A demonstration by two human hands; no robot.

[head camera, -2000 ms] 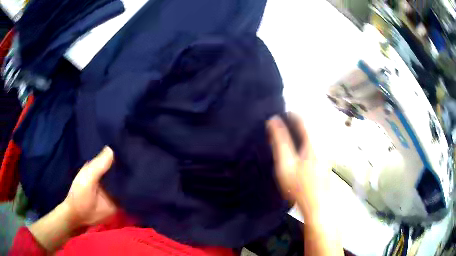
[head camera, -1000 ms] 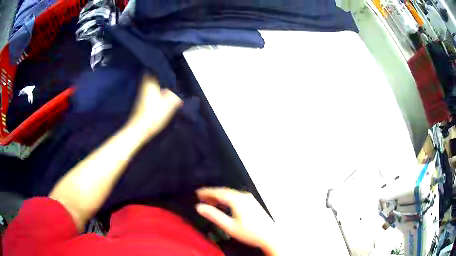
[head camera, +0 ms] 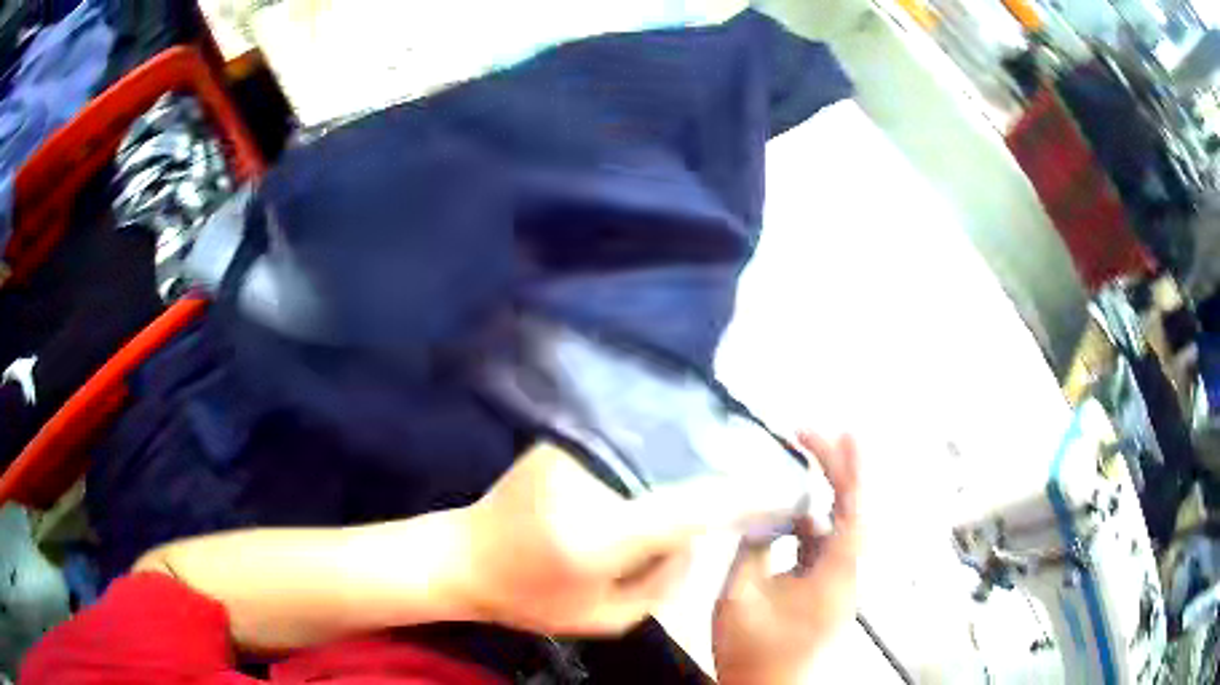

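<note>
Dark navy trousers (head camera: 442, 254) lie across the table and my lap. A pale grey-white strip (head camera: 636, 402) with dark edges shows on the part drawn towards the machine. My left hand (head camera: 589, 542) is closed on the near edge of this part. My right hand (head camera: 796, 569) pinches its right end between thumb and fingers. Both hands are bare and blurred, close together. The cloth under my left palm is hidden.
The white sewing machine (head camera: 1057, 575) with a blue stripe stands at the lower right of the white table (head camera: 883, 295). A red crate (head camera: 107, 388) with dark and black-and-white cloth is at left. A pale board (head camera: 401, 54) lies at the back.
My left hand has moved right from the navy pile, beside my right hand. Navy cloth now spreads over the table, with the pale strip showing. My right hand has moved right and closed on the cloth.
</note>
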